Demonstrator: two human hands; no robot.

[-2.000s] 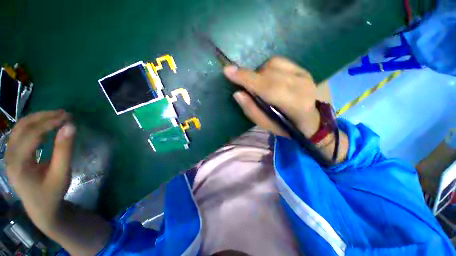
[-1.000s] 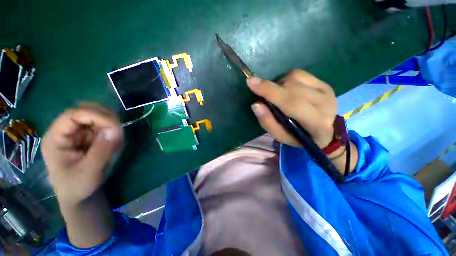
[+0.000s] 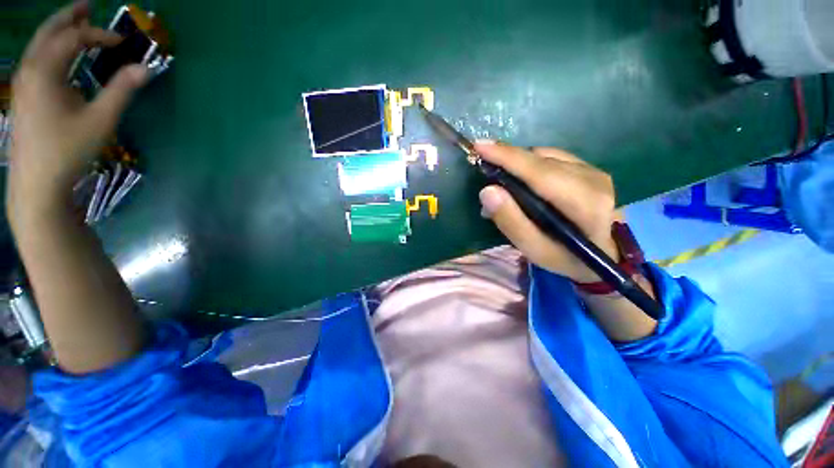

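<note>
One display screen (image 3: 347,122) lies on the top of a column of green circuit boards; its orange-brown tail is on its right edge. Two boards without screens lie below: a glare-lit middle one (image 3: 373,175) and a lower one (image 3: 378,222). Yellow-orange hooked tabs stick out right. My right hand (image 3: 549,206) holds the soldering iron (image 3: 558,224), its tip beside the top tab. My left hand (image 3: 64,119) is at the upper-left display stack (image 3: 123,55), thumb and fingers apart around it; no firm hold shows. A pale line crosses the screen, wire or reflection.
More fanned displays (image 3: 112,190) lie below my left hand's fingers. A white and black round pot (image 3: 768,37) stands at the upper right, with red and black cords beside it. A thin line (image 3: 265,318) trails near the bench edge. Another person's blue sleeve (image 3: 809,196) is at right.
My left hand has moved up and left from beside the boards to the stack. The iron tip now sits nearer the top tab. The view has shifted, showing the pot.
</note>
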